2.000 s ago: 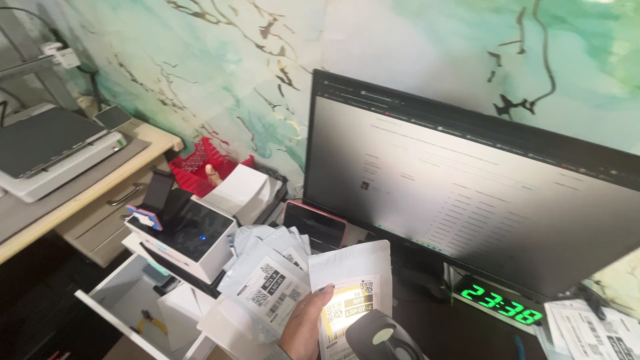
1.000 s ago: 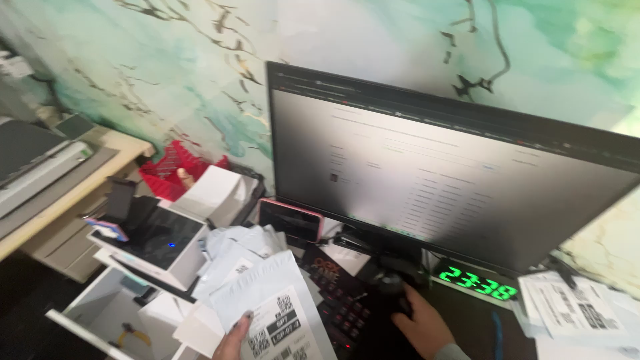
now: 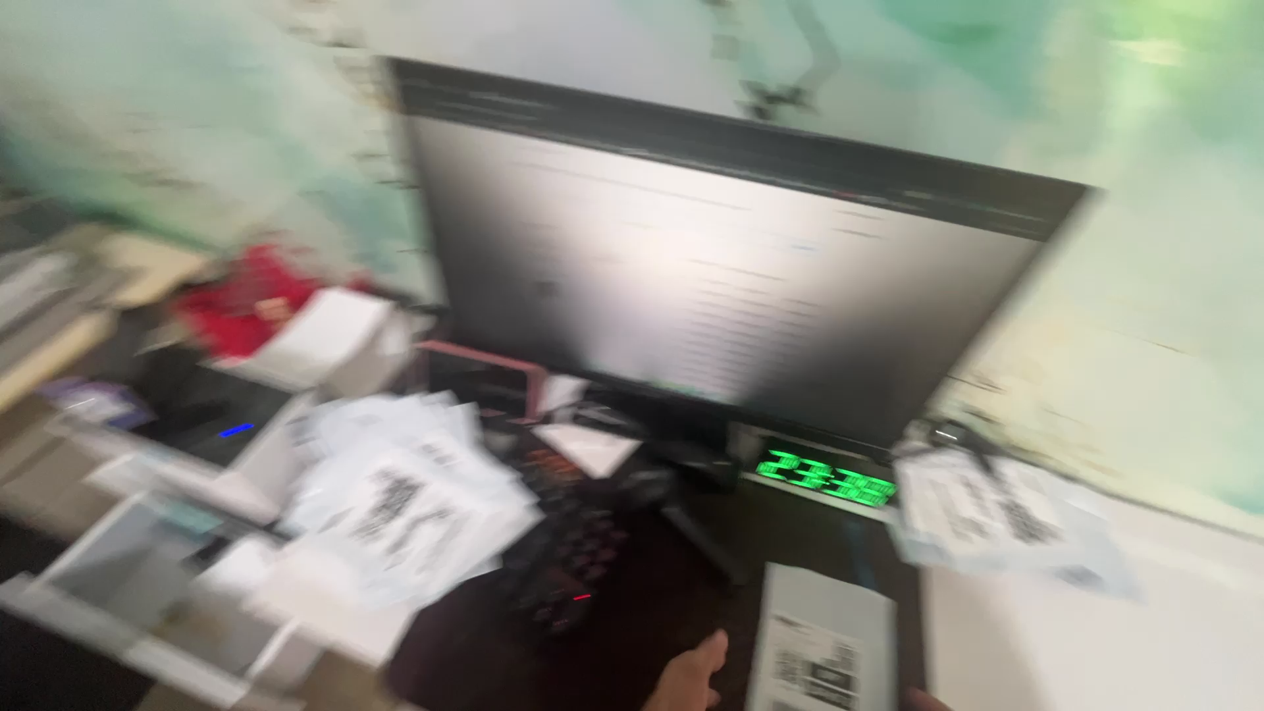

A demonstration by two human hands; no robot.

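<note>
A grey-white mailing packet [image 3: 825,632] with a printed label stands out at the lower middle, its lower end cut off by the frame. My left hand [image 3: 691,671] is just left of it, fingers slightly apart and holding nothing, with a gap between hand and packet. Of my right hand [image 3: 926,700] only a blurred bit of finger shows by the packet's lower right edge; its grip is hidden. A pile of labelled packets [image 3: 415,504] lies left of the dark keyboard [image 3: 583,553]. More packets [image 3: 997,513] rest at the right, beyond the digital clock [image 3: 825,478].
A large monitor [image 3: 731,267] stands behind the keyboard. At the left are an open drawer [image 3: 128,612], a dark-topped box with a blue light [image 3: 212,434], a white box [image 3: 326,331] and a red basket [image 3: 242,296]. A pink-framed device [image 3: 484,380] leans near the monitor.
The pile of packets at the left is uncovered; the packet that my left hand held over it is gone from there. My right hand has left the mouse area and moved down. The view is blurred.
</note>
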